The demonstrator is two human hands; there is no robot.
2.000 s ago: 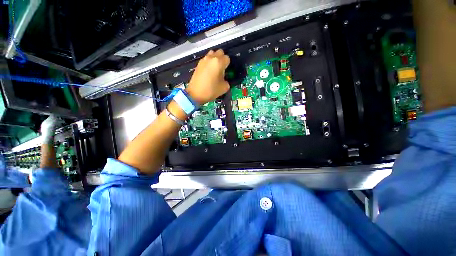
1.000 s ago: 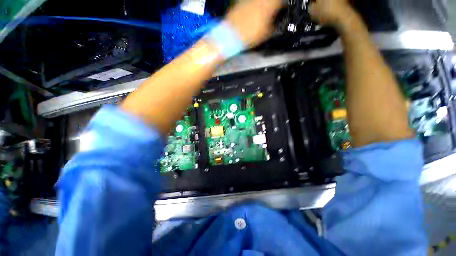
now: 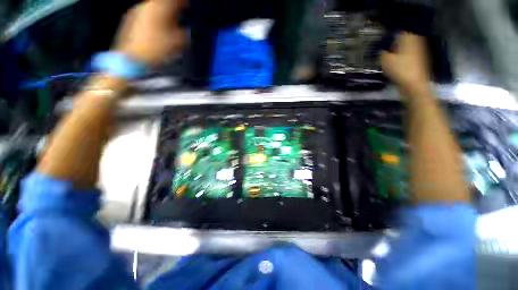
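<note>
The head view is blurred. My left hand [image 3: 152,35] is beyond the far rail at upper left, over dark bins, with a light blue wrist band. Its fingers are too blurred to tell what they hold. My right hand [image 3: 408,59] is at the right edge of the bin of silvery components [image 3: 352,42]; its fingertips are unclear. Two green circuit boards, one at left [image 3: 207,164] and one at right [image 3: 277,164], lie side by side in a black carrier [image 3: 244,214] below and between the hands. The blue component heap [image 3: 241,59] is between the hands.
The far metal rail [image 3: 295,93] and near rail [image 3: 227,242] border the carriers. Another carrier's green board [image 3: 386,164] is partly behind my right forearm. A pale surface [image 3: 126,164] lies left of the middle carrier. A white label [image 3: 257,28] is on the blue heap.
My left hand has moved left, away from the component bin, past the blue heap. My right hand has stayed near the bin's right side. The view has shifted, and the left board is now uncovered.
</note>
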